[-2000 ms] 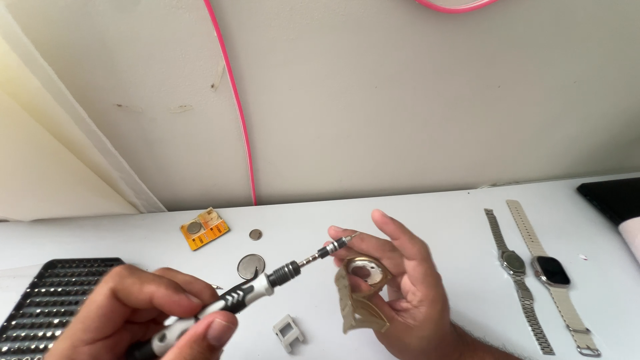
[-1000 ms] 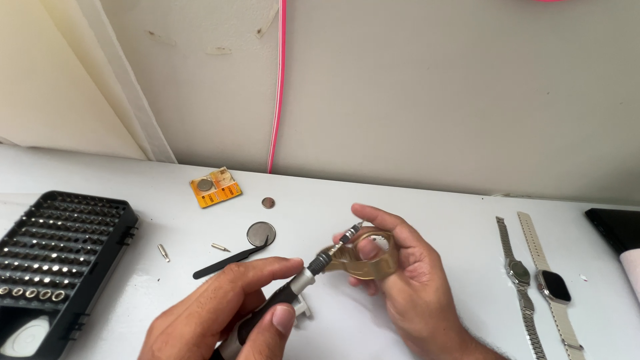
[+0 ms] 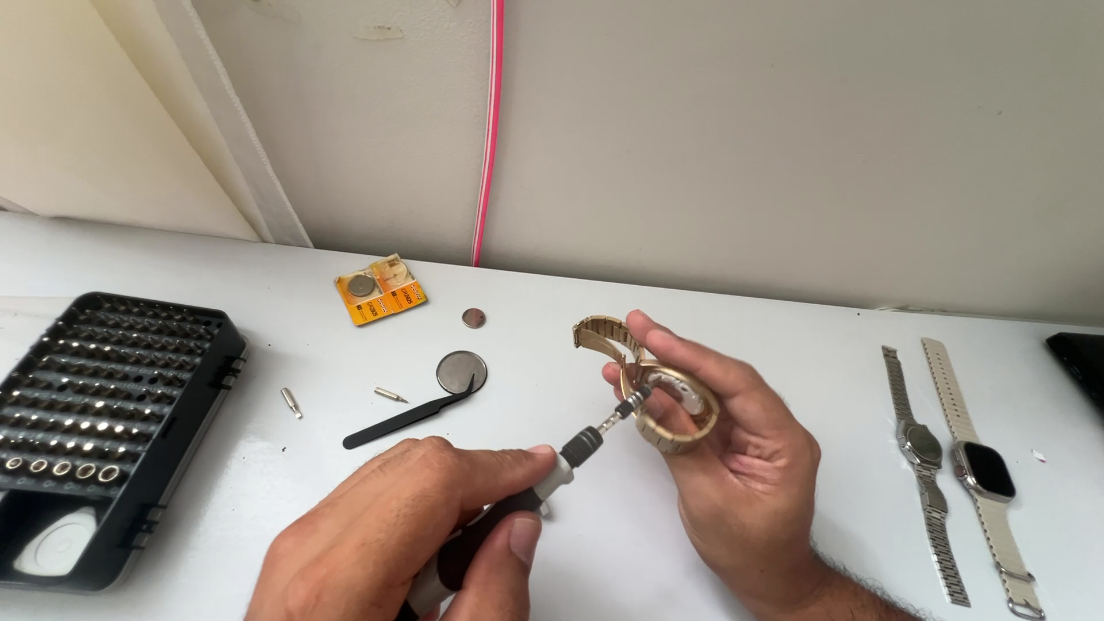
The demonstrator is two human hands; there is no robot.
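My left hand (image 3: 405, 526) grips a black-and-grey precision screwdriver (image 3: 500, 509), index finger along its collar. The screwdriver's metal shaft points up and right, its tip end at the near edge of the gold-coloured watch (image 3: 677, 435); whether it touches is unclear. My right hand (image 3: 750, 448) holds this watch by the case, its open inside with a white part facing left. The gold metal bracelet (image 3: 604, 332) loops out to the left past the fingertips. Behind the screwdriver, a small pale plastic piece is mostly hidden.
At left stands a black bit case (image 3: 164, 431). Two loose bits (image 3: 291, 403), black tweezers (image 3: 405, 420), a large round metal disc (image 3: 461, 371), a coin cell (image 3: 473, 318) and an orange battery blister (image 3: 379, 293) lie mid-table. A steel-banded watch (image 3: 921, 444) and a smartwatch (image 3: 986, 470) lie right.
The gold watch has been turned in my right hand, so its bracelet now points left and up. The screwdriver tip end has come down from near the raised fingers to the watch case.
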